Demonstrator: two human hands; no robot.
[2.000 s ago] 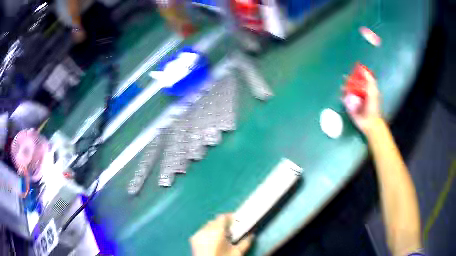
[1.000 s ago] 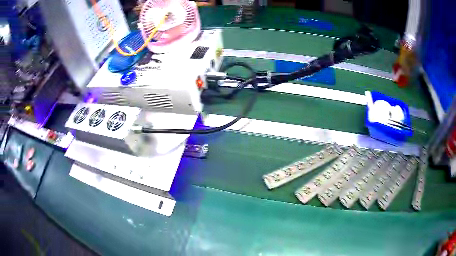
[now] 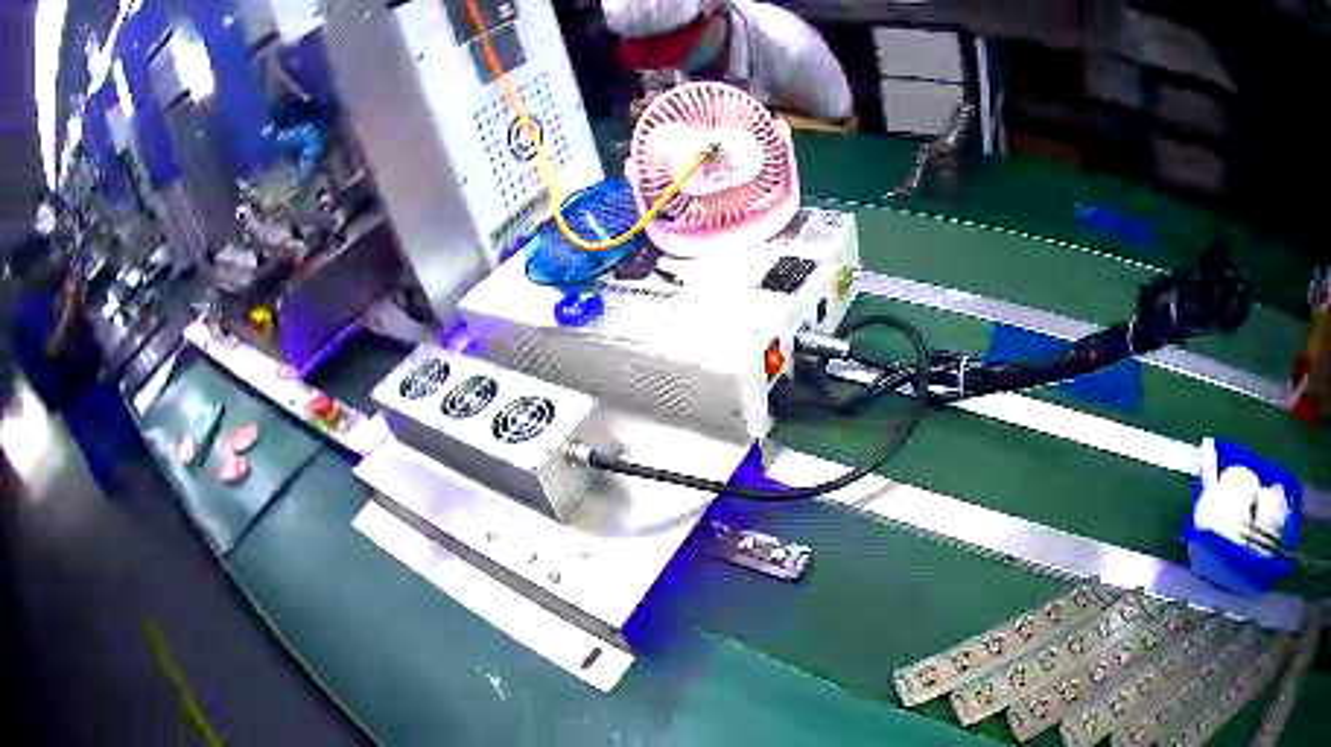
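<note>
Neither of my hands is in the picture. The UV curing unit (image 3: 489,423), a white box with three round fans, sits on a bent metal cover with purple glow at its edges. One metal strip with round parts (image 3: 766,553) pokes out from the cover's right side. Several more metal strips (image 3: 1022,642) lie fanned at the lower right, some cut off by the picture's edge.
Behind the unit stands a white controller box (image 3: 628,343) with a red switch, black cable and pink fan (image 3: 712,168). A blue bin (image 3: 1244,525) with white lumps is at right. A person in a white cap (image 3: 657,29) is at the back; another person (image 3: 66,350) is far left.
The view has swung left from the mat's right part to the curing unit. My hands, the red bottle and the dark block with its strip, seen two seconds ago, have left the picture.
</note>
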